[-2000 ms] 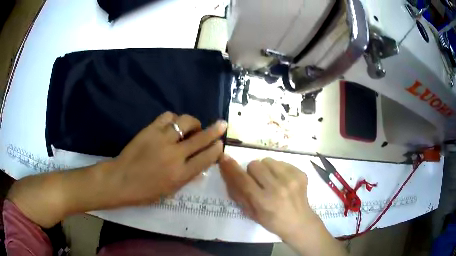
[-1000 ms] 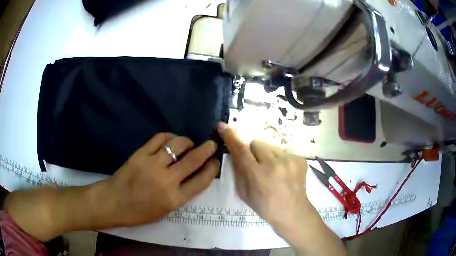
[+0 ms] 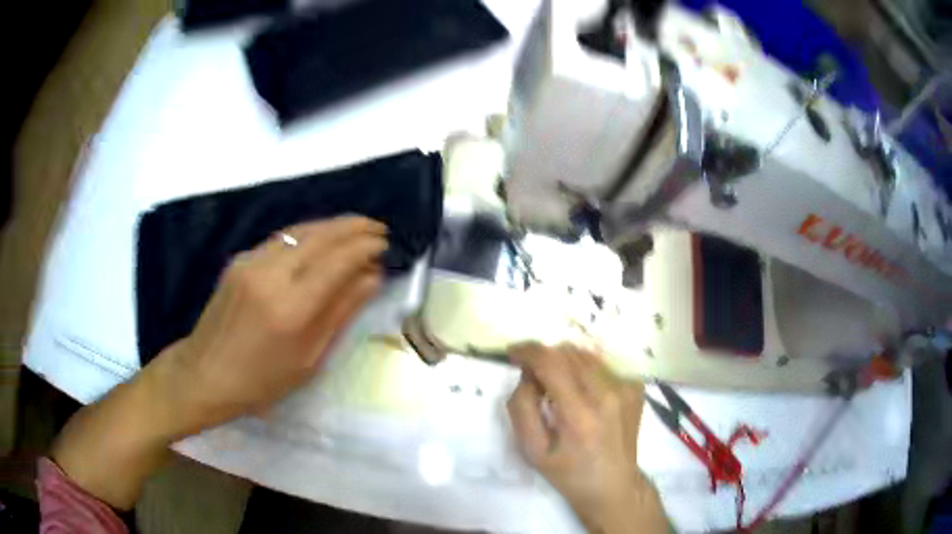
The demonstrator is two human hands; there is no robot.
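Note:
A black fabric piece [image 3: 183,256] lies on the white tabletop, left of the sewing machine's needle area [image 3: 522,261]. Its right edge is at the left side of the cream machine bed [image 3: 480,318]. My left hand [image 3: 298,297] is over the fabric's front right part, blurred, fingers stretched to the right and a ring on one; its grip is unclear. My right hand [image 3: 579,417] is at the bed's front edge, fingers bent; whether it holds anything is hidden. The white machine head [image 3: 585,115] stands above the bed.
More black pieces [image 3: 365,47] lie behind, left of the head. Red-handled snips [image 3: 694,433] lie right of my right hand, with a red cord [image 3: 799,485] running to the machine's right end. A dark, red-edged rectangle [image 3: 729,294] is on the bed under the arm.
The fabric has moved left, away from the needle and off most of the bed. My left hand has moved left and back; my right hand has left the fabric's edge. The view has shifted.

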